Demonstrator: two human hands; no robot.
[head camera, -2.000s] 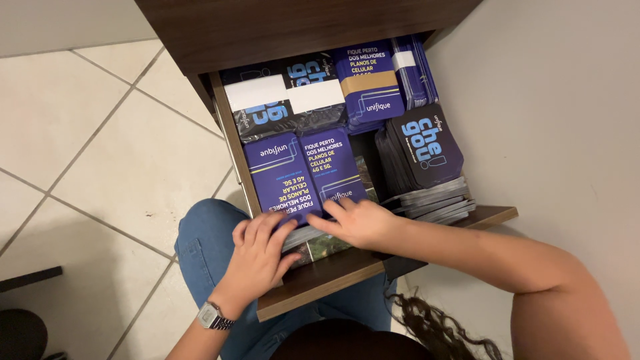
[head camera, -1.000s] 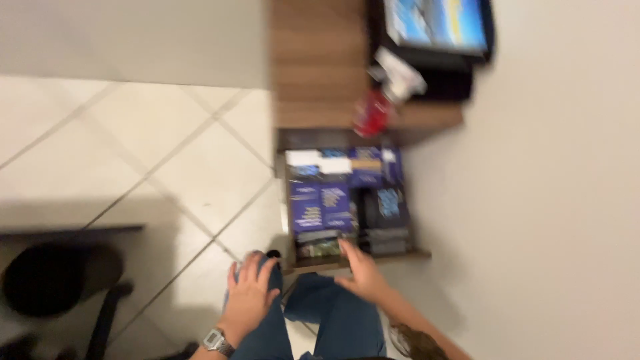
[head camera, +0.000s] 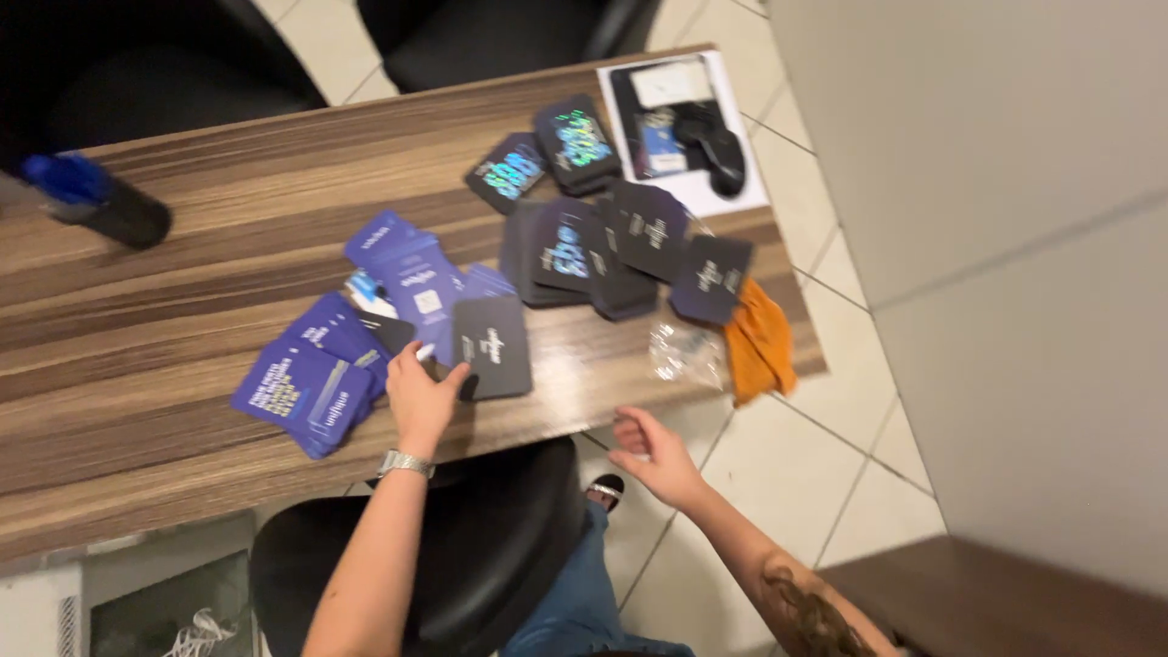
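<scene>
My left hand (head camera: 424, 397), with a metal watch at the wrist, is over the wooden table's near edge, fingers apart, beside a dark printed card (head camera: 493, 349); whether it touches the card is unclear. Purple printed cards (head camera: 306, 388) lie fanned out to its left, and more purple cards (head camera: 415, 274) lie beyond it. My right hand (head camera: 659, 456) hangs just off the near edge, fingers loosely curled, with nothing seen in it. Stacks of dark cards (head camera: 630, 246) spread over the table's right part. A clear plastic wrapper (head camera: 686, 354) and an orange cloth (head camera: 760, 342) lie near the right edge.
A dark bottle with a blue top (head camera: 100, 201) stands at the left. A white sheet (head camera: 750, 193) at the far right corner bears a black handheld device (head camera: 712, 146). A black chair (head camera: 511, 511) is at the near edge, with more chairs beyond. A wall rises at right.
The view has swung from an open drawer of printed cards to a table. My hands, both on the cards in the drawer two seconds ago, are now at the table's near edge.
</scene>
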